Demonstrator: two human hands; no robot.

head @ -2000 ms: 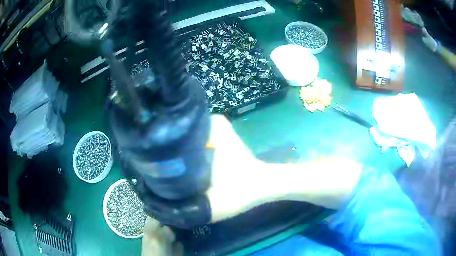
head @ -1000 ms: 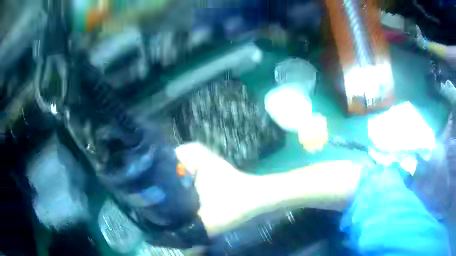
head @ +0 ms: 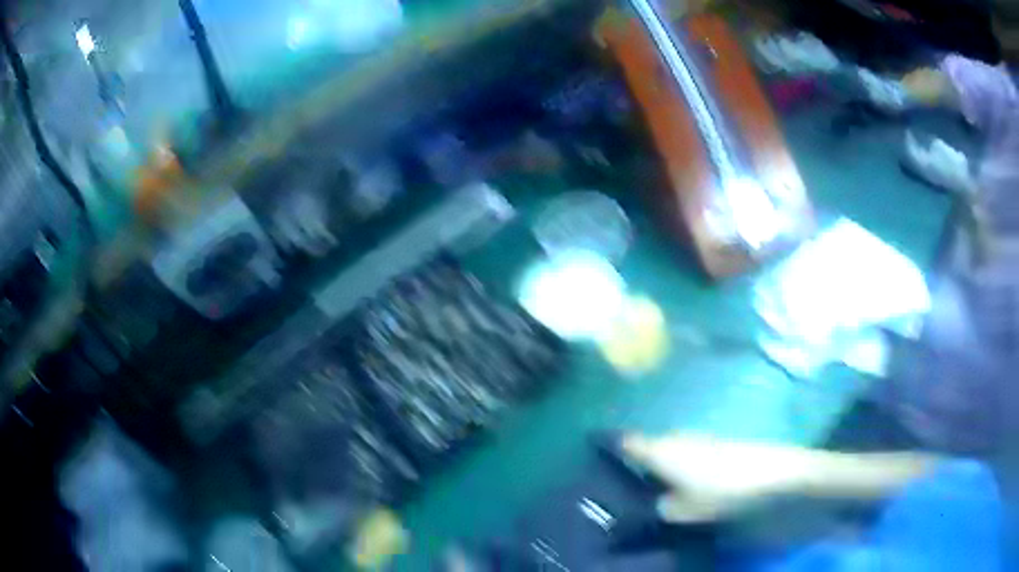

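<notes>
The picture is badly blurred. My right hand (head: 715, 475) is at the lower right, its fingers pointing left over a dark flat piece (head: 570, 520) at the bottom edge. A dark tip shows at its fingers; whether it grips anything is unclear. A small pale patch at the bottom, probably fingers of my left hand (head: 380, 539), is cut off and blurred; its hold cannot be told. A black divided tray (head: 447, 358) heaped with small metal parts lies left of centre. No power screwdriver is visible in my right hand.
An orange-brown jig (head: 659, 101) with a metallic strip stands at the upper right, near a white cloth (head: 844, 296). A white bowl (head: 572, 295), yellow piece (head: 635, 335) and round tub (head: 583, 227) are behind the tray. Someone's pale sleeve (head: 989, 268) is at the right.
The view has swung, shifting the bench items left and down. The dark power screwdriver is gone from my right hand, which now shows farther right and lower. The dark flat piece shows more openly.
</notes>
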